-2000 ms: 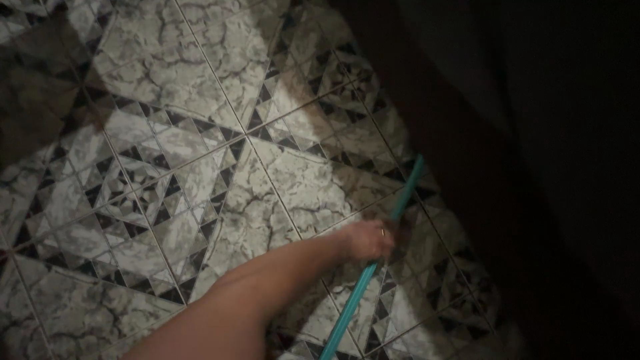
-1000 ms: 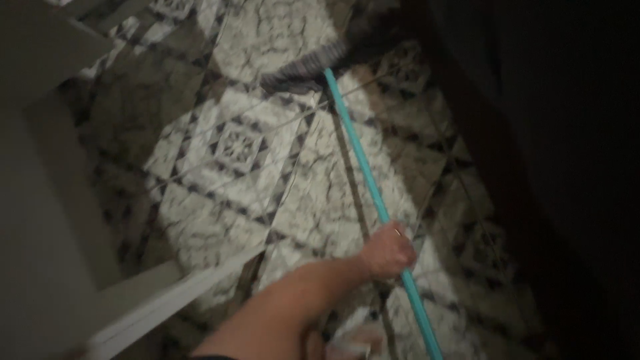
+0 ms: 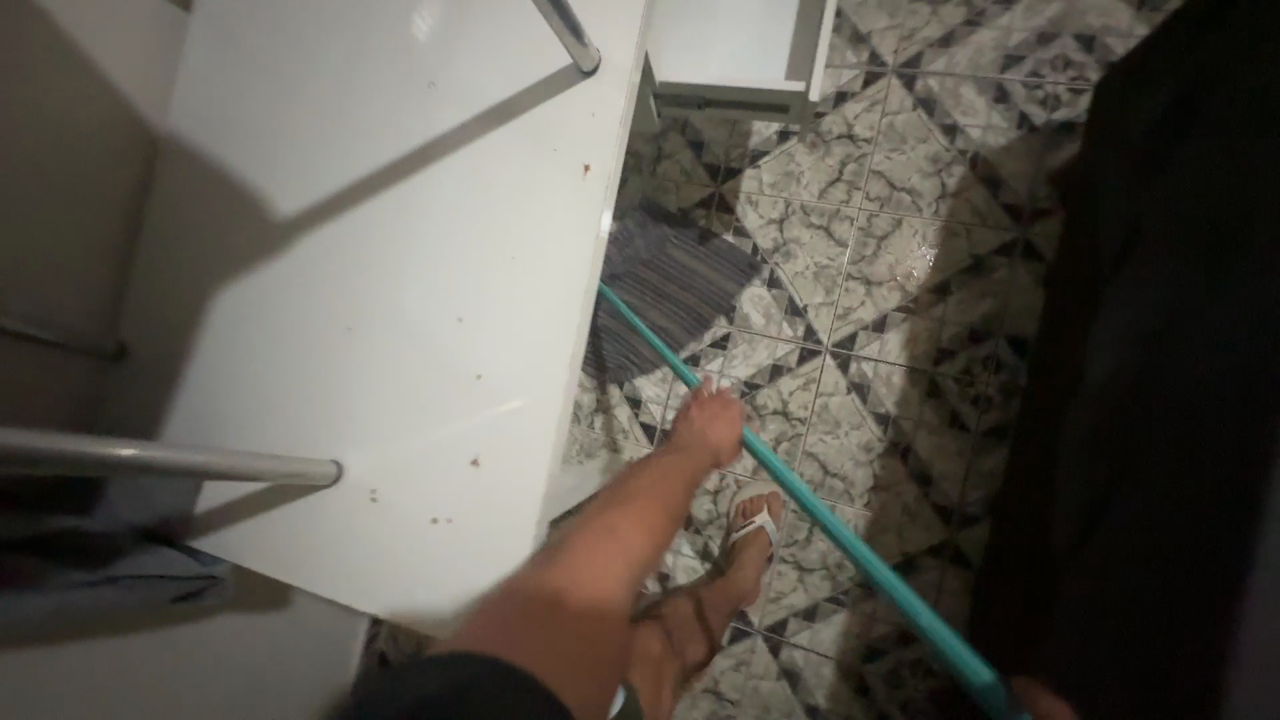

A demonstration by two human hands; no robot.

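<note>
My left hand [image 3: 712, 425] is closed around a teal pole [image 3: 850, 545] that slants from the white furniture's edge down to the lower right. Beyond the hand, a grey striped cloth [image 3: 680, 285] lies on the patterned tile floor, partly hidden by the white board; the pole's far end goes out of sight at that edge. At the pole's near end, a small part of my right hand [image 3: 1040, 698] shows at the bottom edge, against the pole. Most of that hand is out of frame or in shadow, so its grip is unclear.
A white board [image 3: 400, 330] with metal tubes [image 3: 250, 468] and small specks fills the left. An open white drawer [image 3: 735, 95] juts out at the top. My foot in a white flip-flop [image 3: 752, 525] stands on the tiles below the pole. A dark shape [image 3: 1150, 400] covers the right.
The view has swung, bringing the white board and my foot into sight. The striped cloth at the pole's far end has moved from the open floor to beside the board. My left hand keeps holding the pole.
</note>
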